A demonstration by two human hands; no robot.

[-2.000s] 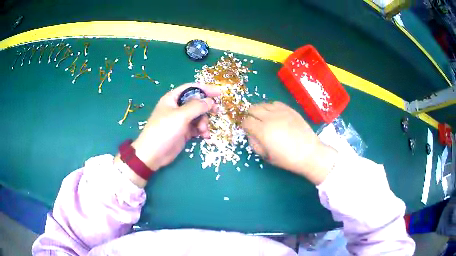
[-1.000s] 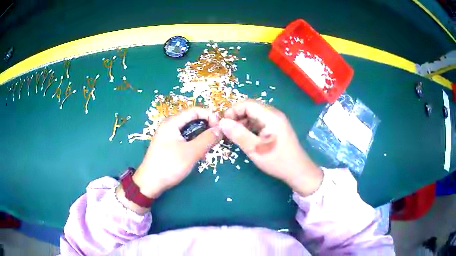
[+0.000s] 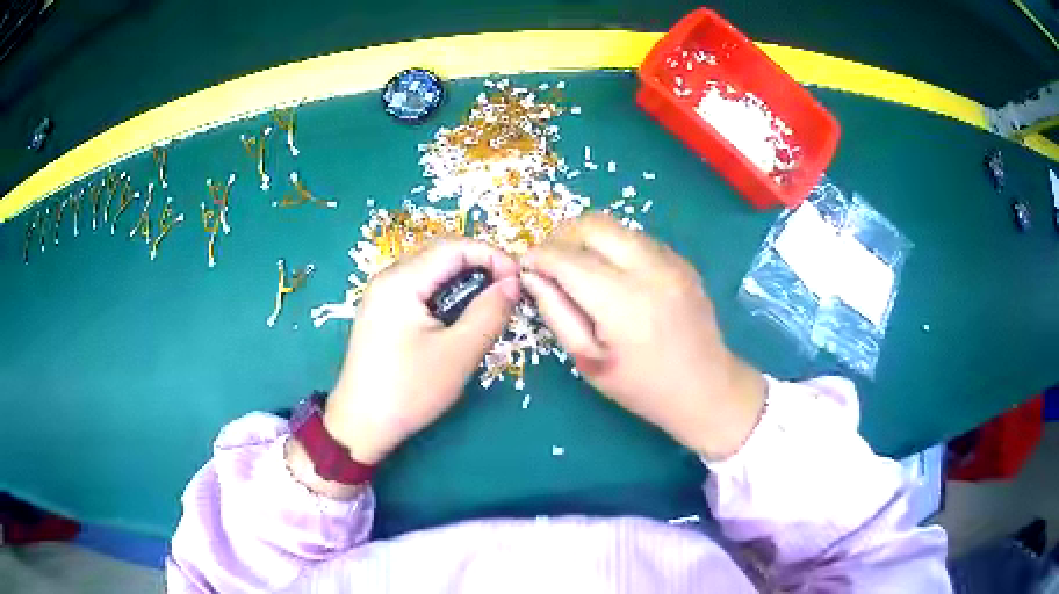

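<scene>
My left hand (image 3: 409, 331) holds a dark round unit (image 3: 461, 295) tilted between thumb and fingers, over the near part of the heap. My right hand (image 3: 636, 331) meets the left fingertips just right of the unit. Its thumb and index finger are pinched together; whatever is between them is too small to tell. The mixed heap (image 3: 499, 151) of orange flexes and small white pieces lies beyond and under the hands, partly hidden by them. A second round unit (image 3: 413, 95) lies at the yellow line.
Forked orange flexes (image 3: 217, 217) lie in a row at left. A red tray (image 3: 801, 149) with white pieces is at upper right. A clear bag (image 3: 828, 276) with white paper lies below it. Small dark units (image 3: 1021, 214) are at far right.
The right hand has moved from the heap to the left fingertips. Part of the heap is spread leftward. The view has shifted, and the left hand still holds the unit.
</scene>
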